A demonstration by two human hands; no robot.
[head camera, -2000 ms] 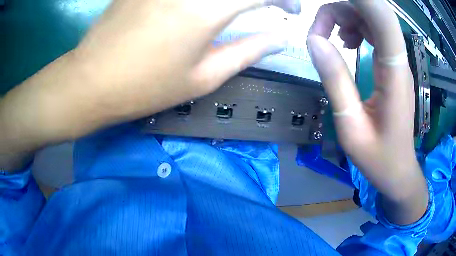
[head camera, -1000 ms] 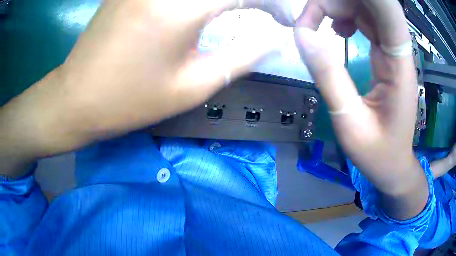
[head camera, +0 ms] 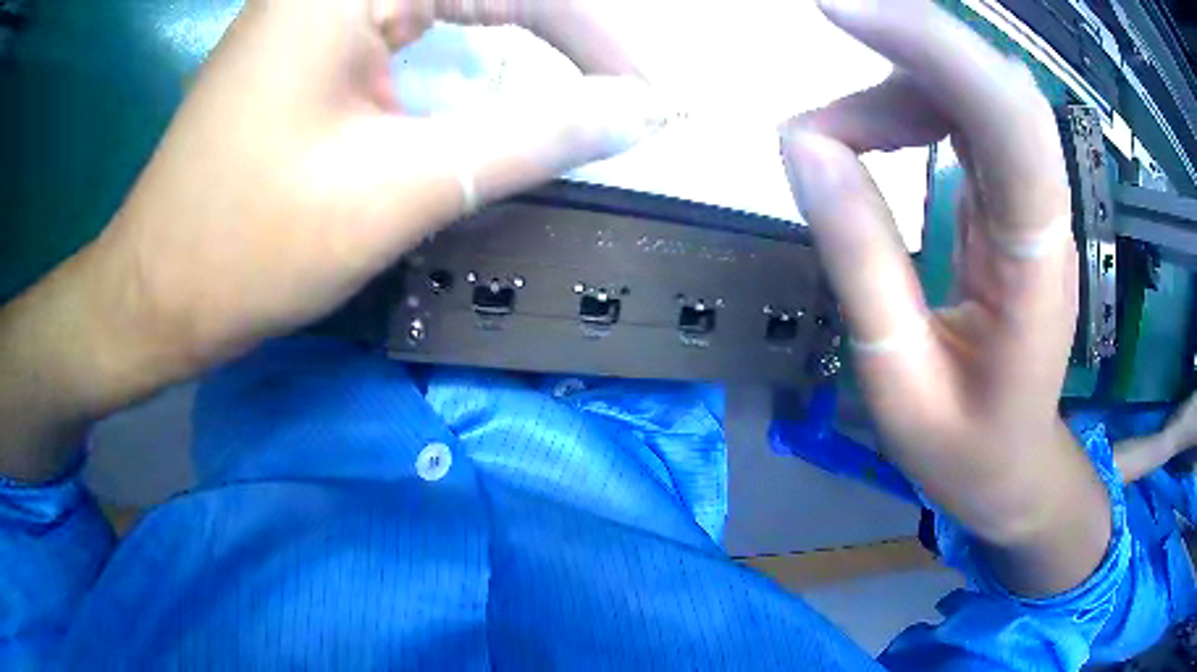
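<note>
A grey-brown metal fixture (head camera: 630, 282) lies across the front, with four dark pockets in a row. My left hand (head camera: 295, 171) is palm down over its left end and the white surface. Its thumb and forefinger come close together over the glare, with tiny dark specks at the thumb tip. I cannot tell if it holds a part. My right hand (head camera: 978, 315) is beyond the fixture's right end, thumb and a bent finger nearly meeting above the white surface (head camera: 735, 177). Nothing clear shows between them. Both hands wear pale finger covers.
A green mat (head camera: 105, 118) surrounds the white surface. A second dark metal rail (head camera: 1092, 236) with screws stands at the right. A bare forearm (head camera: 1155, 446) of another person shows at the right edge. A blue object (head camera: 840, 453) is below the fixture's right end.
The two hands' fingertips were close together a second ago and are now apart. My left hand has moved left, uncovering more of the fixture, whose four pockets all show again.
</note>
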